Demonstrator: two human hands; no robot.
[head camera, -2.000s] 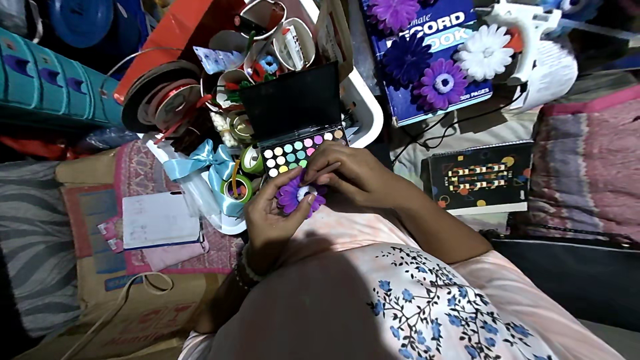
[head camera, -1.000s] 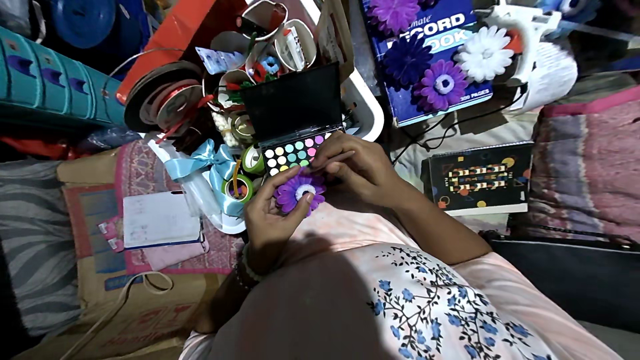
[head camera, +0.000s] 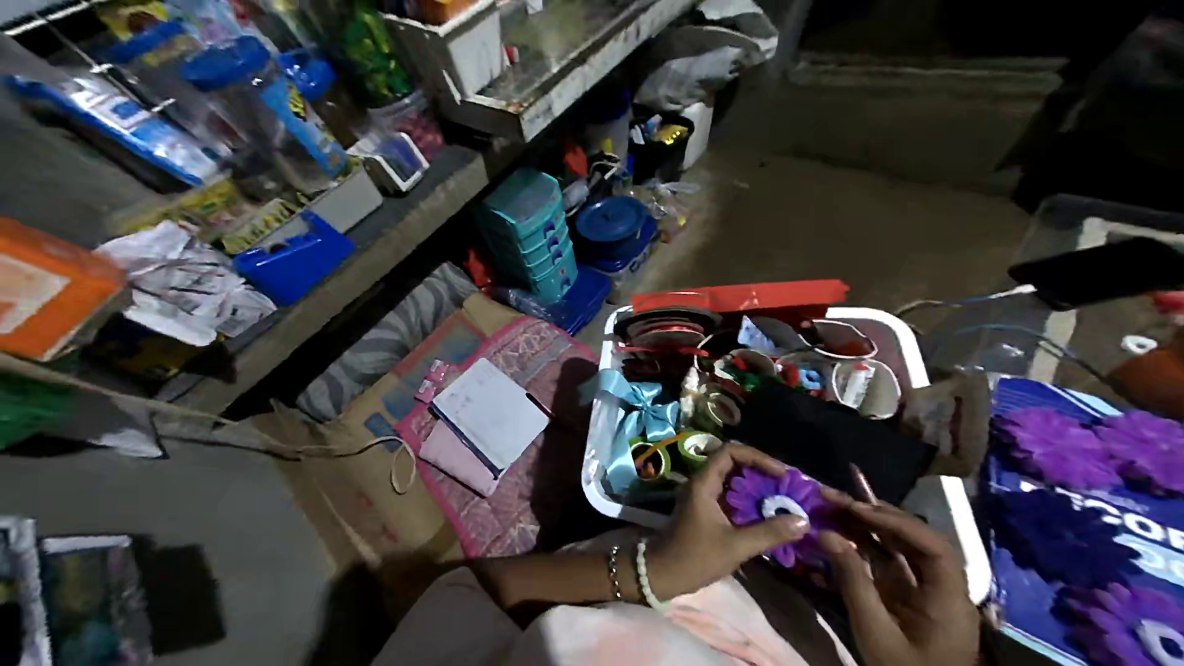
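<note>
My left hand, with two bracelets at the wrist, holds a purple artificial flower with a white ring centre between thumb and fingers. My right hand touches the flower's right edge with its fingertips and has a thin pinkish stick or brush between its fingers. Just beyond both hands stands a white plastic basket holding ribbon rolls, tape rolls and a light blue ribbon bow. The black lid of a palette lies over the basket. More purple flowers rest on a blue record book at the right.
A notebook lies on a pink patterned cloth left of the basket. Teal drawers and a blue lidded tub stand farther back. A concrete ledge holds jars and packets. A dark phone-like object lies at the right.
The view has swung up and left, showing the ledge and floor. My right hand, which was above the palette one second ago, is now at the flower's edge.
</note>
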